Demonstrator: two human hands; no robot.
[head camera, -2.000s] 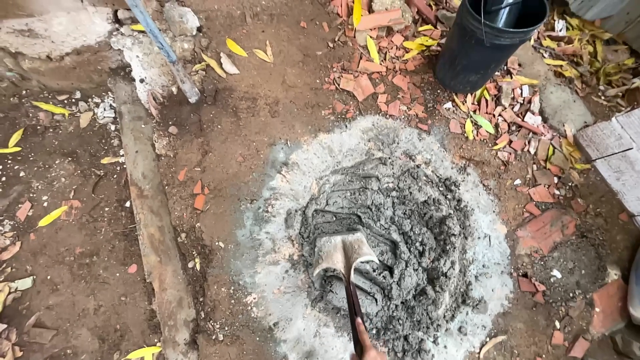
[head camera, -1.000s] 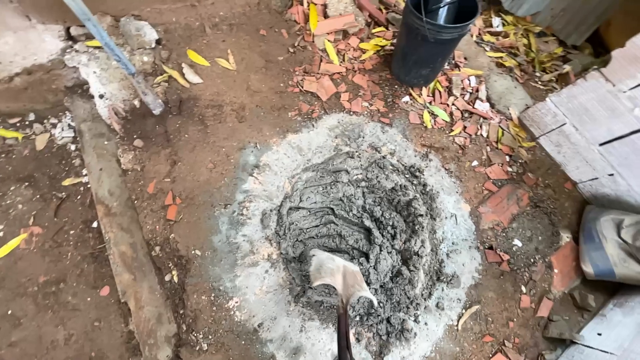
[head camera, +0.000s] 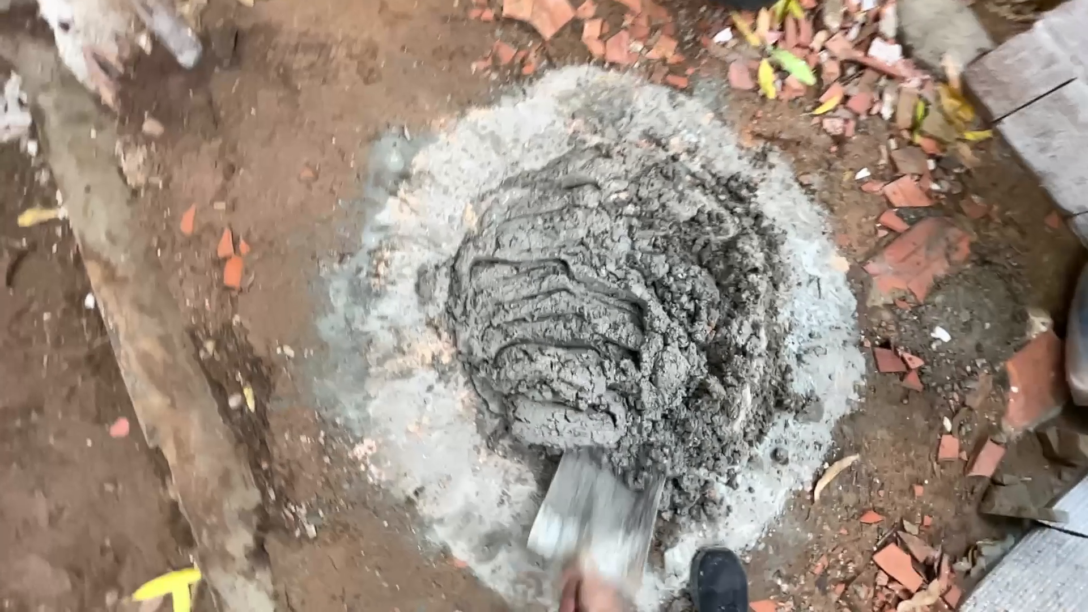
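A round mound of wet grey mortar (head camera: 586, 314) lies on the ground, smooth and ridged on its left side, coarse and lumpy on its right. The metal blade of a shovel (head camera: 599, 510) touches the mound's near edge, blurred by motion. At the bottom edge my right hand (head camera: 591, 591), as it seems to be, is closed on the shovel just behind the blade; only a blurred part of it shows. The rest of the shovel's handle is hidden or out of frame. My left hand is out of view.
A pale dried ring (head camera: 408, 425) surrounds the mortar. A dark shoe tip (head camera: 718, 580) stands at its near edge. Along the left runs a long raised edging (head camera: 161, 365). Broken red tile pieces (head camera: 922, 255) and pale blocks (head camera: 1041, 102) lie to the right.
The shovel blade has moved off the mortar's ridged surface to its near edge. A shoe tip now shows at the bottom. The view has come closer to the mound.
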